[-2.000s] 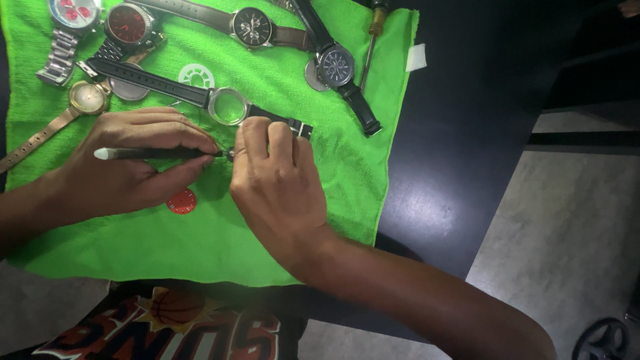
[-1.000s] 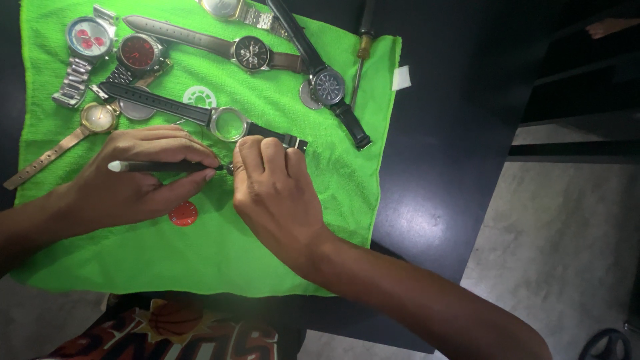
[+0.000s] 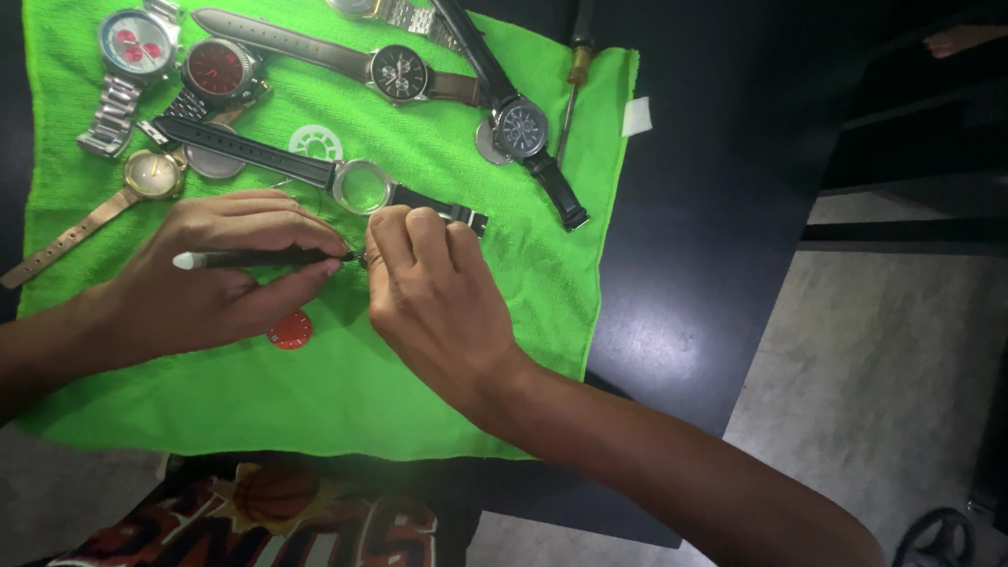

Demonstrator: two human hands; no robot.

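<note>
My left hand [image 3: 228, 276] holds a slim black pen-like tool [image 3: 252, 258] with a pale rounded end, its dark tip pointing right. Close beside that tip, my right hand [image 3: 433, 291] has its fingers pinched together on a small dark part [image 3: 363, 260], mostly hidden by the fingertips. Just above both hands lies an empty watch case [image 3: 363, 187] with a black strap; green cloth shows through its ring. A red watch dial [image 3: 290, 330] rests below my left fingers, and a white ring-shaped part [image 3: 316, 144] sits above them.
On the green cloth [image 3: 315, 409] lie several watches, among them a steel chronograph [image 3: 138, 43], a red-dial watch [image 3: 216, 71], a gold watch [image 3: 153, 174], a brown-strap watch [image 3: 399, 74] and a black-strap watch [image 3: 520, 128]. A screwdriver [image 3: 579, 67] lies at upper right on the dark table [image 3: 677, 260].
</note>
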